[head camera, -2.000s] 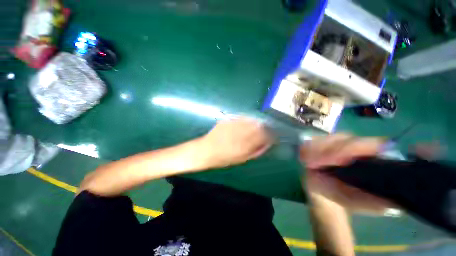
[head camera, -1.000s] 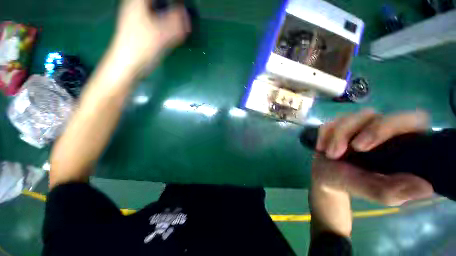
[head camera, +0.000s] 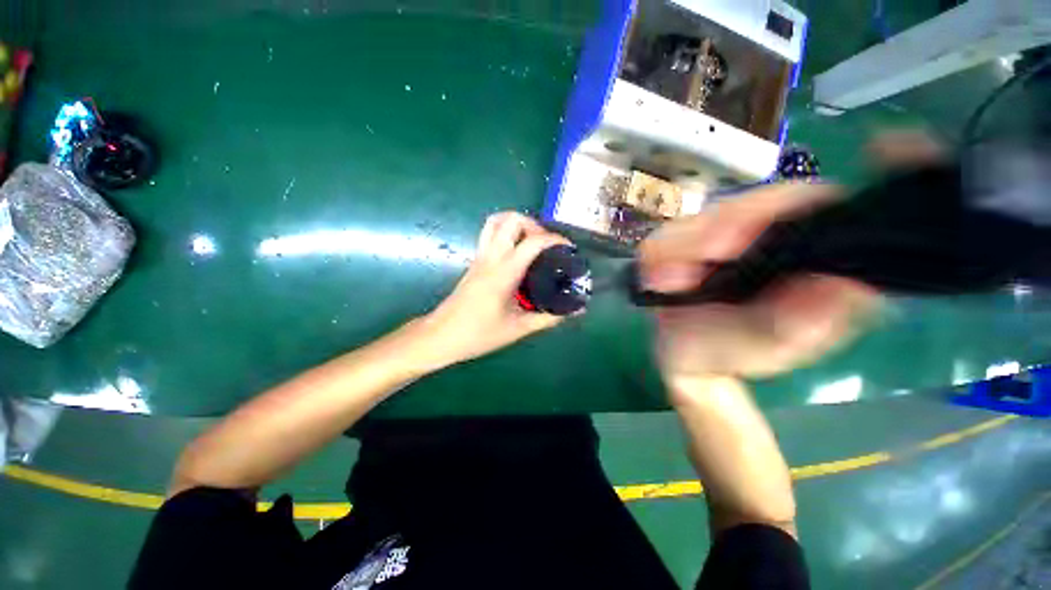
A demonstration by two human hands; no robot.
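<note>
My left hand (head camera: 501, 282) is closed around a small round black light-up unit (head camera: 558, 280) at the centre of the view. Its plain black round end faces up, with a red glow at its lower left edge. My right hand (head camera: 749, 282) is blurred and grips the thick black electric screwdriver (head camera: 899, 231), whose tip points left towards the unit. The tip looks apart from the unit; the bit is too blurred to make out. The screw feeder (head camera: 703, 133), white with blue sides, stands just beyond my hands, its brass-coloured block (head camera: 653, 196) at the front.
A bubble-wrap bundle (head camera: 63, 254) lies at the far left. Beside it is another black unit (head camera: 119, 156) with blue-white lights. Part of a red and yellow bag shows at the left edge. A pale bar (head camera: 922, 58) runs at the upper right. The green bench (head camera: 346, 138) edge curves before my body.
My left hand has come back from the far upper left, now holding the black unit near the feeder. My right hand and screwdriver have moved left relative to the frame, closer to the left hand.
</note>
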